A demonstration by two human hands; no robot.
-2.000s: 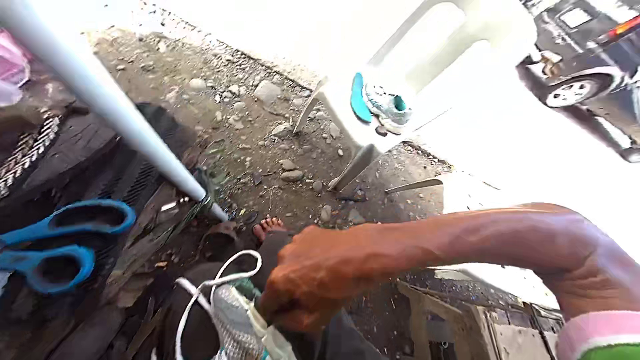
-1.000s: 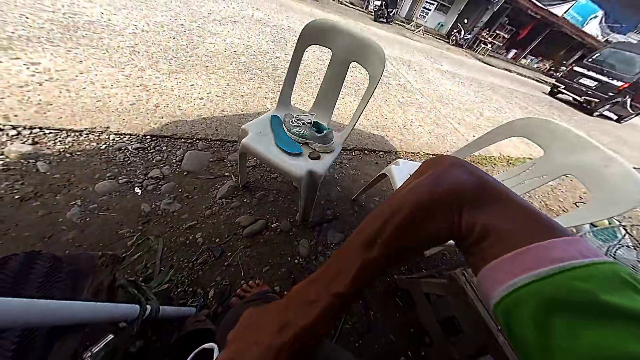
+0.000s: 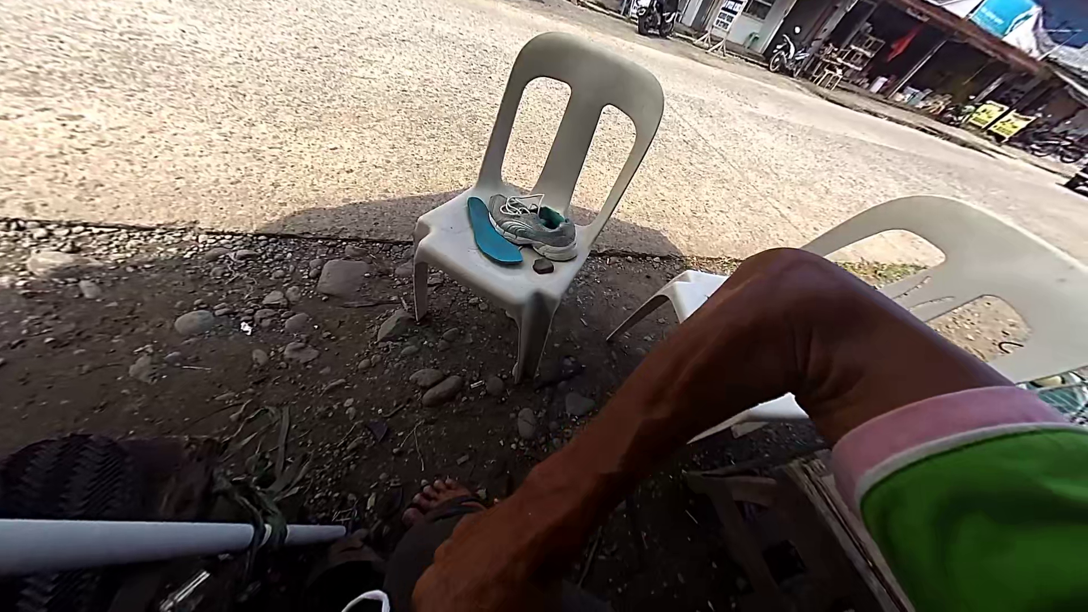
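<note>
My right hand (image 3: 484, 561) is at the bottom centre, its back toward the camera and its fingers cut off by the lower edge, so what it holds cannot be seen. Just left of it a bit of white lace (image 3: 367, 602) shows at the edge. Beyond the hand, on a white plastic chair (image 3: 586, 72), a grey running shoe (image 3: 531, 228) rests with its laces loose. A turquoise insole (image 3: 490, 234) lies beside that shoe, and a small dark piece (image 3: 542, 266) is near its toe or heel. My left hand is out of view.
A white pole (image 3: 127, 544) crosses the lower left, beside a dark tyre-like tread (image 3: 68, 484). A second plastic chair (image 3: 1020, 255) and a wooden frame (image 3: 837, 527) are at the right. Stones (image 3: 343, 277) lie on the dirt. My sandalled foot (image 3: 438, 500) is near the hand.
The view has turned up and away from the lap. The shoe by my right hand and the blue scissor handles, visible two seconds ago, are out of frame; only a bit of lace shows.
</note>
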